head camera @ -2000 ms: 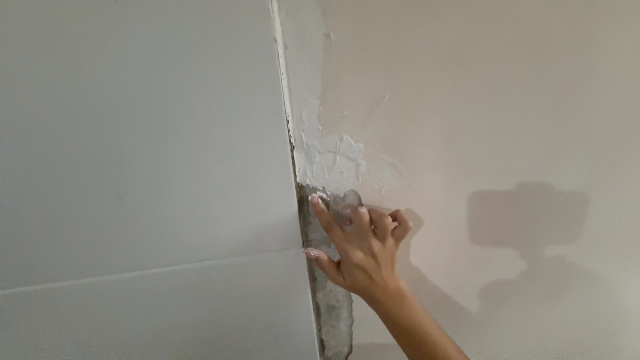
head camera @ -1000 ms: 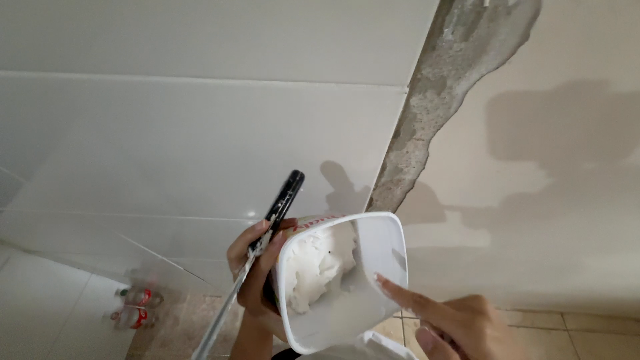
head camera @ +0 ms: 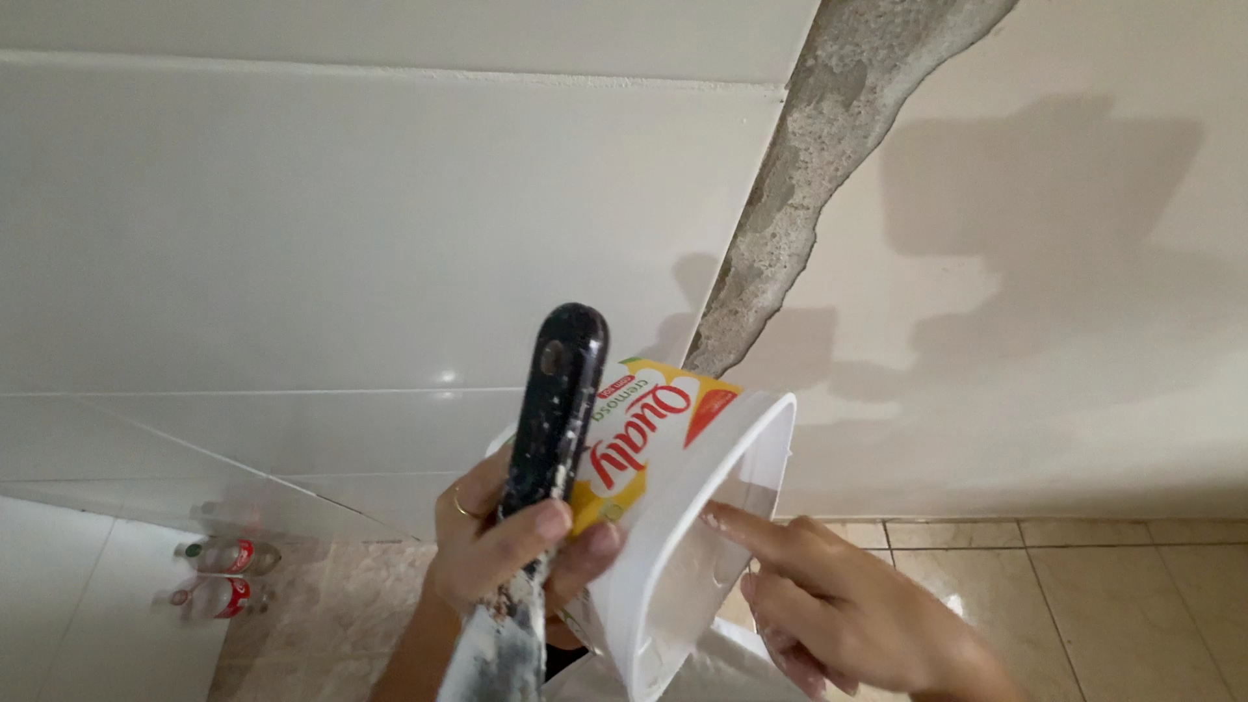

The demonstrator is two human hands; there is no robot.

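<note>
My left hand (head camera: 517, 546) grips a putty knife (head camera: 561, 409) by its black, paste-spattered handle, blade downward, and also supports a white plastic Qualy tub (head camera: 634, 468). The tub is tilted with its mouth to the right; little of its inside shows. My right hand (head camera: 829, 604) has its index finger at the tub's rim, the other fingers curled below with nothing seen in them. Beyond the tub, a strip of bare rough cement (head camera: 809, 175) runs between the white wall tiles (head camera: 390, 224) and the beige painted wall (head camera: 1053, 390).
Two clear plastic bottles with red labels (head camera: 229, 556) lie or stand at the lower left; which, I cannot tell. Beige floor tiles (head camera: 1111, 604) show at the lower right. Shadows fall on the painted wall.
My right hand was at the cement strip, then at the tub's rim. The tub has turned since a second ago, hiding the white paste and showing its printed side. The view has swung downward.
</note>
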